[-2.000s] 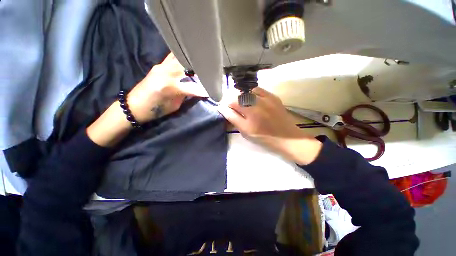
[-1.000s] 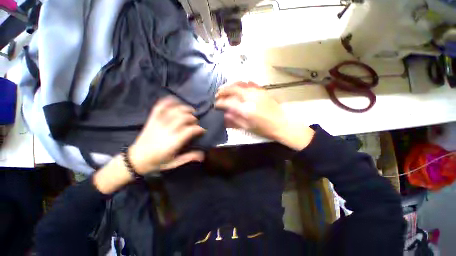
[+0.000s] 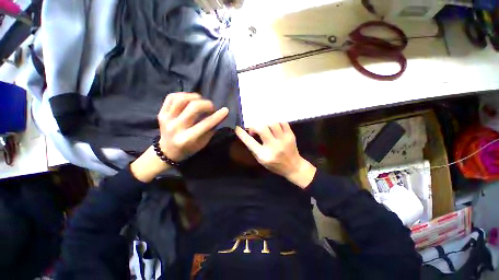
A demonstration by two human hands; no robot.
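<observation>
Dark grey fabric (image 3: 158,68) lies wrinkled over the table, joined to pale grey fabric (image 3: 79,49) on its left. My left hand (image 3: 189,128), blurred and with a beaded bracelet, is over the dark fabric's near edge. Its index finger is extended and the other fingers are curled; whether it pinches the cloth is unclear. My right hand (image 3: 273,147) is at the table's front edge, its thumb tip at the fabric's near right corner; its grip is partly hidden. Small metal machine parts (image 3: 219,4) show at the top edge.
Dark red-handled shears (image 3: 377,50) lie on the cream table (image 3: 306,93), beside a thin dark rod or strip (image 3: 284,60). A blue bin (image 3: 12,106) is at left. Below the table at right are an open box (image 3: 446,164) and a red-orange bundle (image 3: 479,153).
The view has shifted so the machine head is mostly out of frame. Both hands have come back from the needle area to the table's front edge, and the dark fabric lies flatter.
</observation>
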